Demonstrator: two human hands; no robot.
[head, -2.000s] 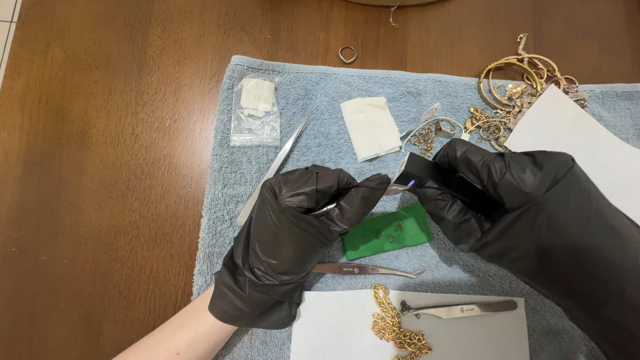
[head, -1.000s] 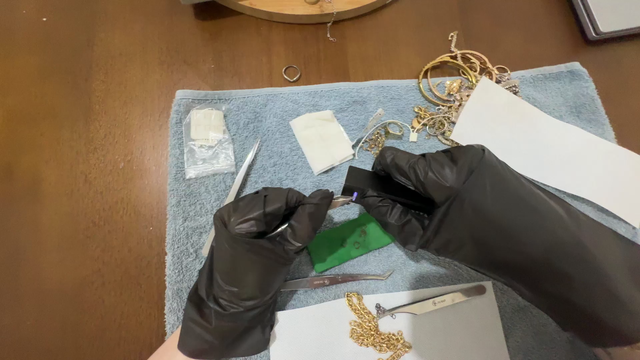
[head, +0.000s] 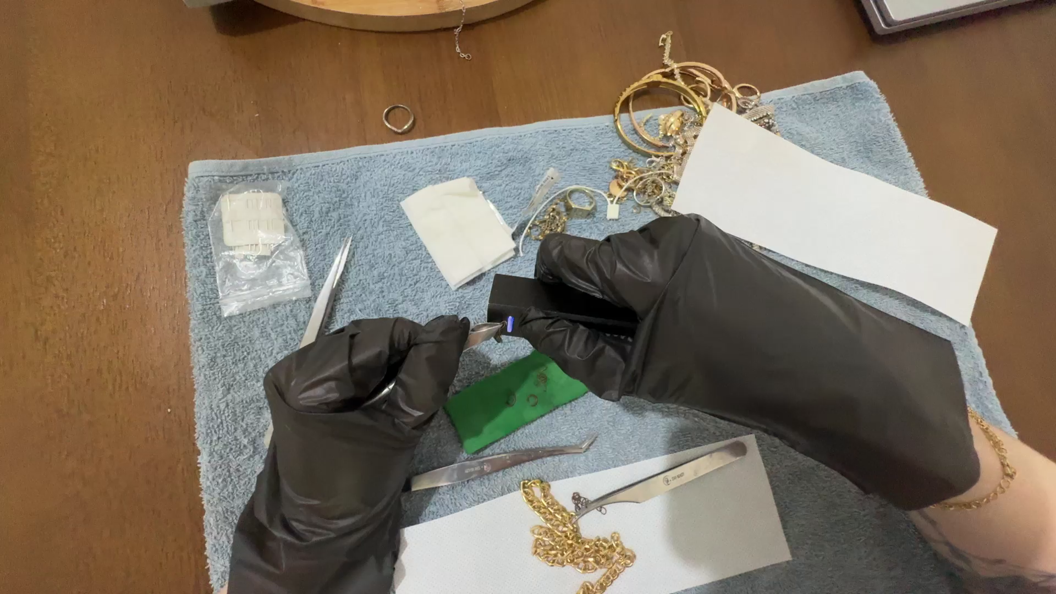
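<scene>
My left hand (head: 363,388), in a black glove, is closed around metal tweezers (head: 483,334) whose tips point right. My right hand (head: 610,305), also black-gloved, grips a flat black object (head: 524,299) with a small violet-blue glow (head: 510,324) near its lower edge. The tweezer tips meet or nearly meet a tiny dark piece beside that glow. Below the hands, a green cloth pad (head: 503,404) bears several small rings. Curved tweezers (head: 503,464) lie under the pad. A gold chain (head: 569,536) and another pair of tweezers (head: 676,478) rest on white paper (head: 718,536).
A blue towel (head: 355,198) holds straight tweezers (head: 327,293), a plastic bag (head: 260,247), folded white cloth (head: 458,231) and a jewelry pile (head: 660,124) beside a white sheet (head: 833,206). A ring (head: 398,119) and round wooden board (head: 396,12) are on the wooden table (head: 99,247).
The view has shifted. Both hands keep their holds on the tweezers and the black object, staying close together above the green pad.
</scene>
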